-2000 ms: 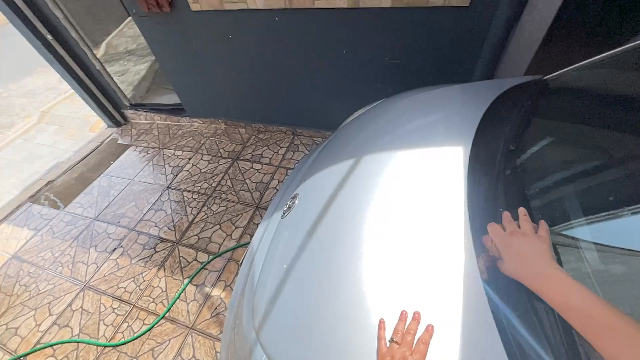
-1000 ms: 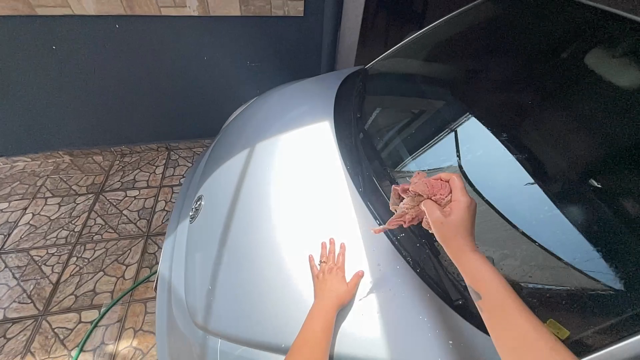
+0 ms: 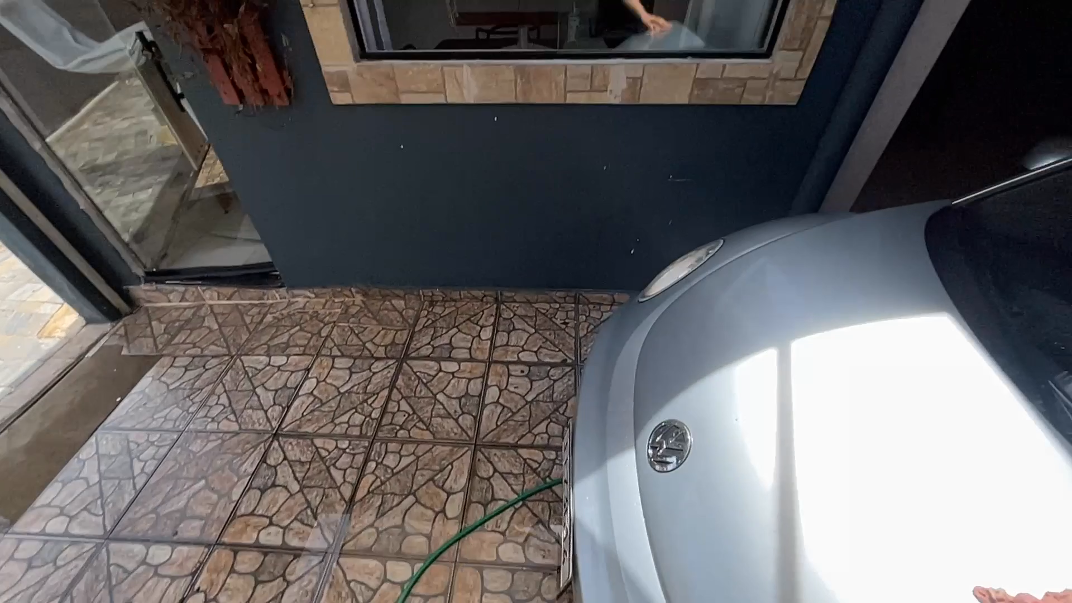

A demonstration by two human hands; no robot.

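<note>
Neither of my hands shows directly in the head view now. At the bottom right edge, a small part of a crumpled pink cloth (image 3: 997, 595) appears over the silver car hood (image 3: 712, 519); what holds it is out of frame. The hood has a round chrome emblem (image 3: 669, 445) near its front and a bright sun patch. A headlight (image 3: 680, 270) lies at the far front corner, and part of the dark windshield (image 3: 1017, 285) is at the right. In the house window (image 3: 561, 25), a reflected arm and hand can be seen.
A green hose (image 3: 469, 529) runs over the stone-pattern floor tiles (image 3: 335, 402) to the car's front. A dark blue wall (image 3: 502, 193) stands beyond the car. A red planter with dry plants (image 3: 247, 75) hangs at the upper left, near a glass door (image 3: 126, 159).
The view has swung left and up, toward the wall and floor. Both hands, on or above the car a second ago, have left the frame; only an edge of the cloth remains in sight.
</note>
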